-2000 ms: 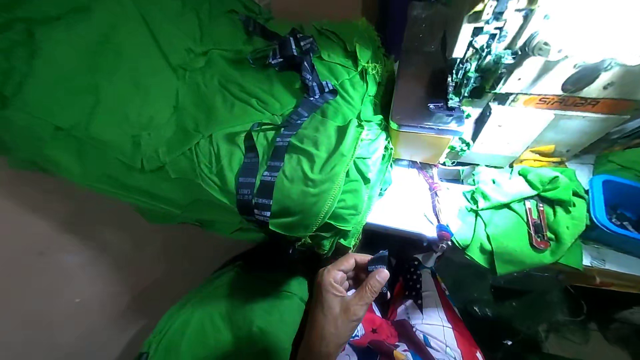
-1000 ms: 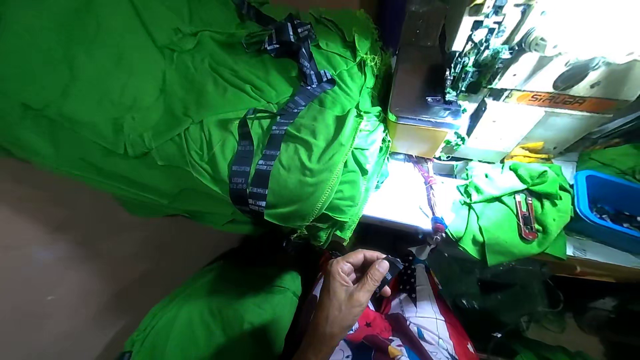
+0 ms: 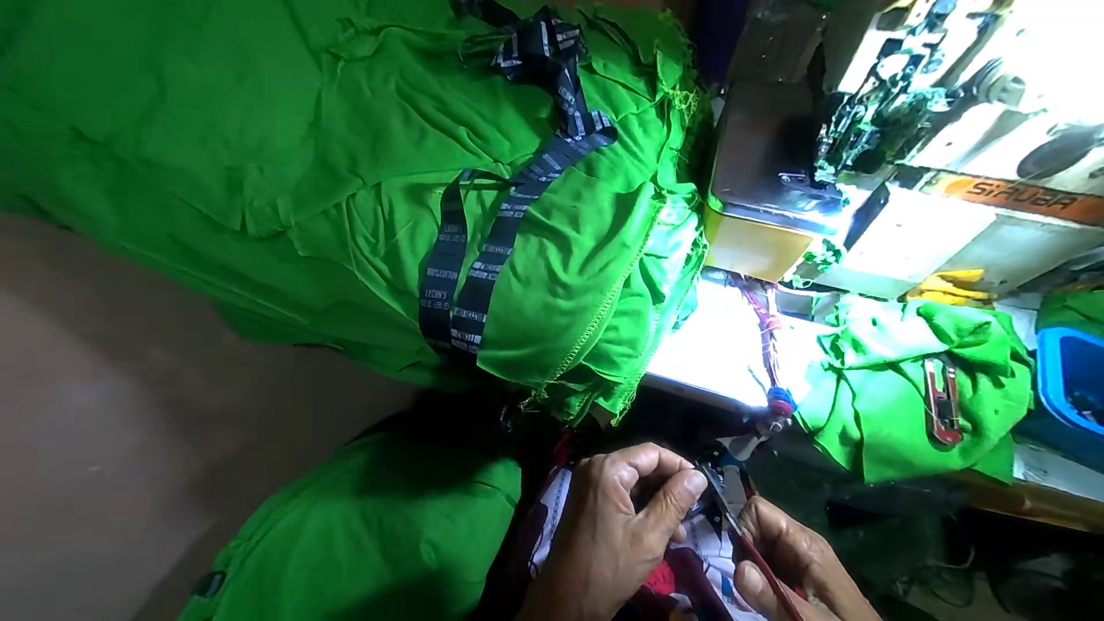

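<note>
My left hand (image 3: 617, 526) pinches a small black label piece (image 3: 709, 455) between thumb and forefinger, above the patterned cloth at my lap. From the lower right, my right hand (image 3: 789, 552) grips scissors (image 3: 733, 517) with red handles, their blades beside my left fingertips. Whether the blades touch the label cannot be told. A long black printed label ribbon (image 3: 498, 250) lies looped and knotted over a large heap of green fabric (image 3: 379, 172) with frayed, overlocked edges.
An industrial sewing machine (image 3: 975, 129) with a lit white bed (image 3: 716, 336) stands at the right. Near it are a folded green cloth (image 3: 880, 414) bearing a red thread snipper (image 3: 943, 402), and a blue plastic bin (image 3: 1065, 379). More green fabric (image 3: 379, 517) lies at lower left.
My right hand, not seen in the earlier frames, has come into view with scissors. My left hand still pinches the small black piece.
</note>
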